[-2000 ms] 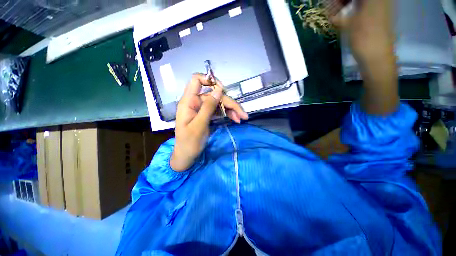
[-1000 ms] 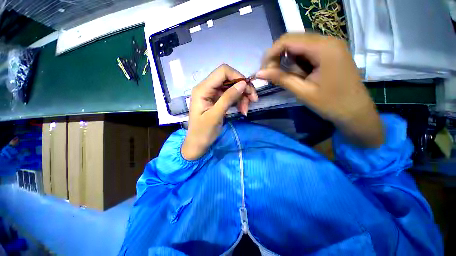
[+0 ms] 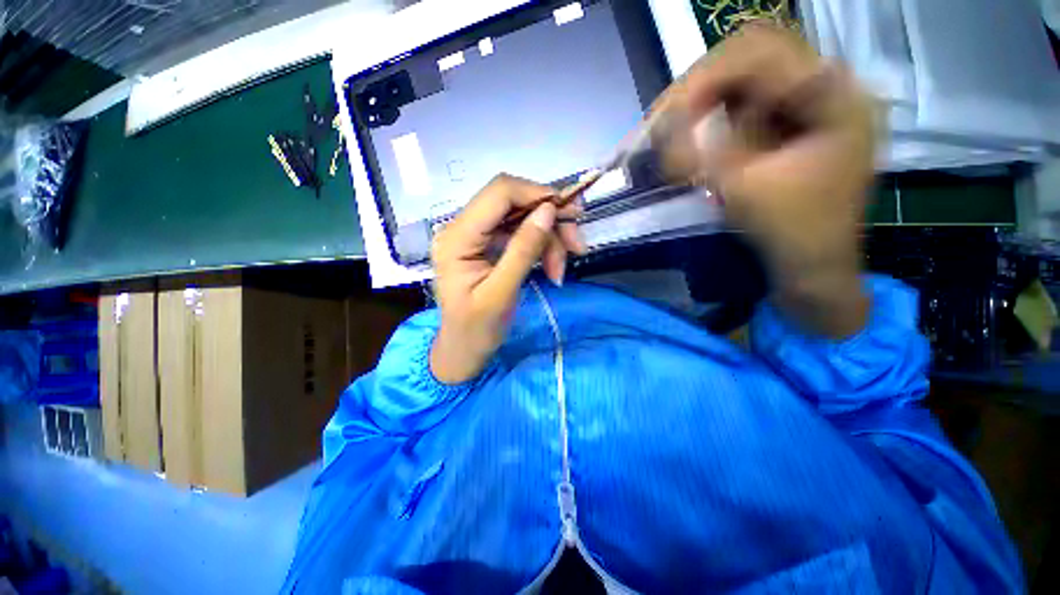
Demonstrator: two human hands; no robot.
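My left hand (image 3: 494,262) pinches a small, thin dark strip (image 3: 570,195), likely a flex cable, between thumb and fingers over the near edge of the tablet housing. My right hand (image 3: 779,151) is blurred, up and to the right. A slim pale, blurred streak (image 3: 634,145) runs from the strip towards its fingertips; whether it is a tool or a liner I cannot tell. The tablet rear housing (image 3: 523,93) lies on white padding (image 3: 363,174), with camera cutouts at its far left corner and several white pads on it.
Loose dark strips (image 3: 305,145) lie on the green mat (image 3: 209,186) left of the housing. A curly yellowish pile (image 3: 744,14) and white translucent sheets (image 3: 930,81) are at right. A clear bag (image 3: 47,174) is at far left. Cartons (image 3: 198,384) stand below the bench edge.
My right hand came in from the upper right to the strip at my left fingertips, then moved up and right away from it. My left hand stays over the housing's near edge, now holding the strip.
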